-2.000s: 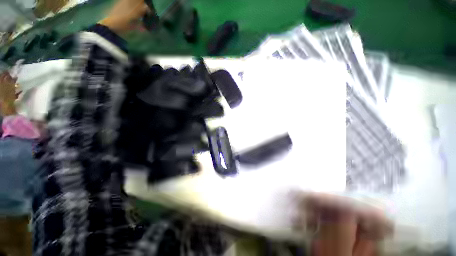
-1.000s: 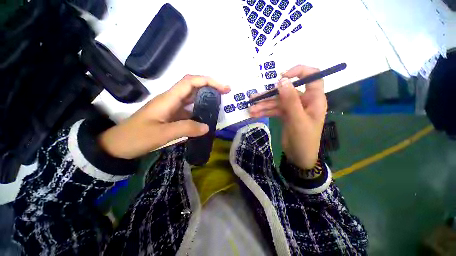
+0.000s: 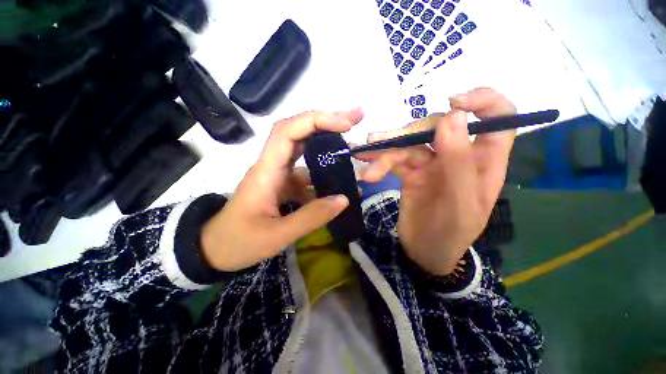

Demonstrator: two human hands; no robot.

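Observation:
My left hand (image 3: 274, 197) holds a black housing (image 3: 337, 197) between thumb and fingers, its upper end facing up. My right hand (image 3: 456, 175) holds dark tweezers (image 3: 504, 124) like a pen, with the tips pointing left at the housing's upper end. A small sticker with pale marks (image 3: 326, 158) shows on that end at the tweezer tips; whether the tips still grip it I cannot tell. The sticker sheets (image 3: 416, 33) with rows of dark rounded stickers lie behind my hands, partly hidden by my right hand.
Two black housings (image 3: 274, 67) (image 3: 212, 102) lie on the white table at upper left. A pile of black housings (image 3: 87, 109) fills the far left. Loose white sheets (image 3: 606, 51) lie at upper right. Green floor with a yellow line (image 3: 584, 248) shows at lower right.
The tweezer tips have moved from the sticker sheet to the housing's upper end, where a sticker now shows. Both hands appear slightly further right in the picture, and the housing stays held.

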